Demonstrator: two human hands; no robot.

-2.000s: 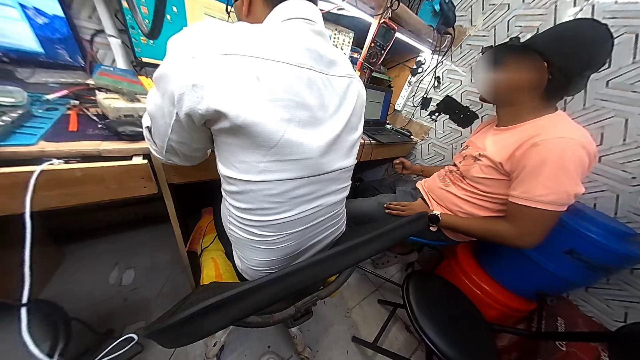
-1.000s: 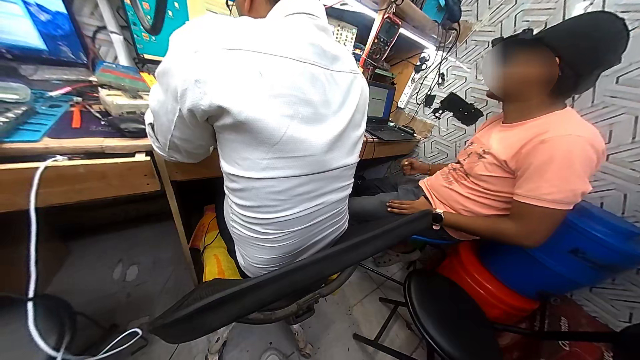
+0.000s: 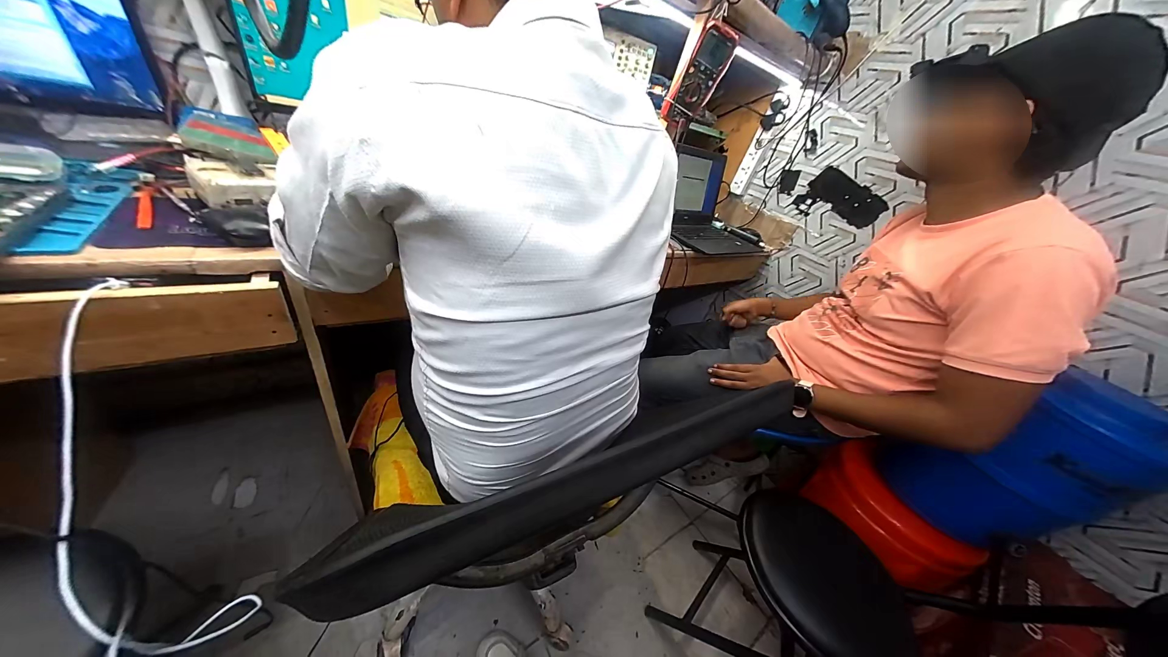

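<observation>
Neither my left hand nor my right hand shows in the head view. A person in a white shirt [image 3: 538, 219] sits with their back to me on a chair with a black backrest [image 3: 547, 493], facing a wooden workbench [image 3: 137, 265]. That person's hands are hidden by the body. At the right, another person in a peach T-shirt [image 3: 985, 292] and a dark cap sits with one hand on the thigh and the other hand near the lap. A white cable [image 3: 67, 411] hangs down from the bench edge at the left and loops near the bottom.
A black round stool [image 3: 821, 566] stands at lower right beside a red bucket [image 3: 894, 520] and a blue drum [image 3: 1068, 465]. On the bench are a monitor [image 3: 82, 55], a blue mat [image 3: 78, 210] and a laptop [image 3: 712, 237]. A red multimeter [image 3: 703, 73] is behind.
The loop of the white cable at the lower left has shifted to the right and lies wider. Both seated people keep nearly the same posture.
</observation>
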